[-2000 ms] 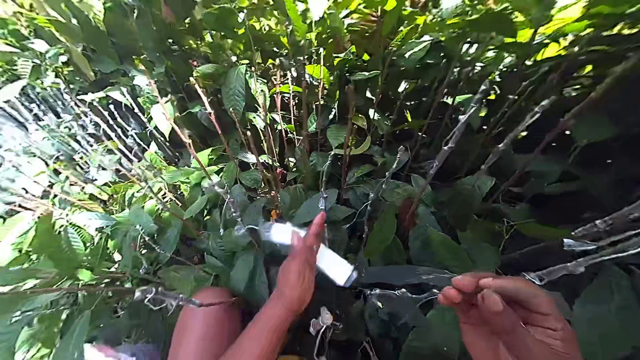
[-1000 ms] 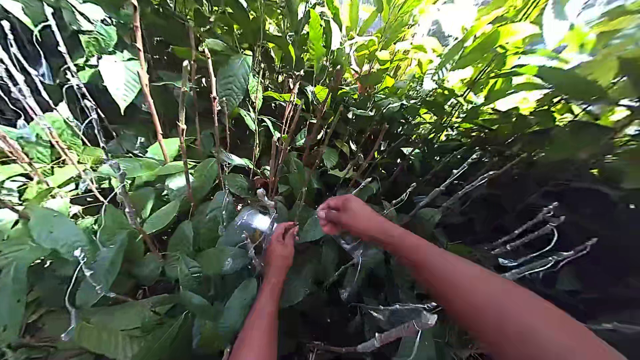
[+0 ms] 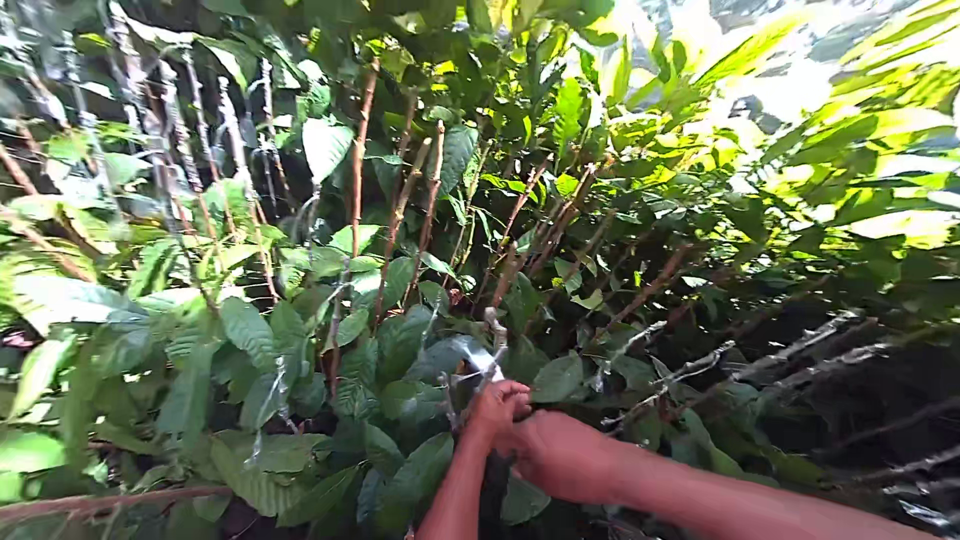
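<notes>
Low in the middle, my left hand (image 3: 491,412) is closed around the lower part of an upright plant stem (image 3: 495,334). A clear plastic strip (image 3: 478,355) stretches beside that stem, just above the fingers, and catches the light. My right hand (image 3: 562,454) reaches in from the right and touches or overlaps my left hand. Its fingertips are hidden behind the left hand and blurred, so what they hold does not show. Large green leaves (image 3: 559,377) surround both hands.
Cut brown stems (image 3: 364,150) rise behind the hands. At left stand several stems wrapped in clear film (image 3: 232,135). More wrapped stems (image 3: 795,352) slant in from the right. A thin branch (image 3: 112,501) crosses the lower left. Bright foliage fills the upper right.
Two seconds ago my hands were apart, with a white strip near the left one. They came close together at the stem, and now they meet or overlap below its tip.
</notes>
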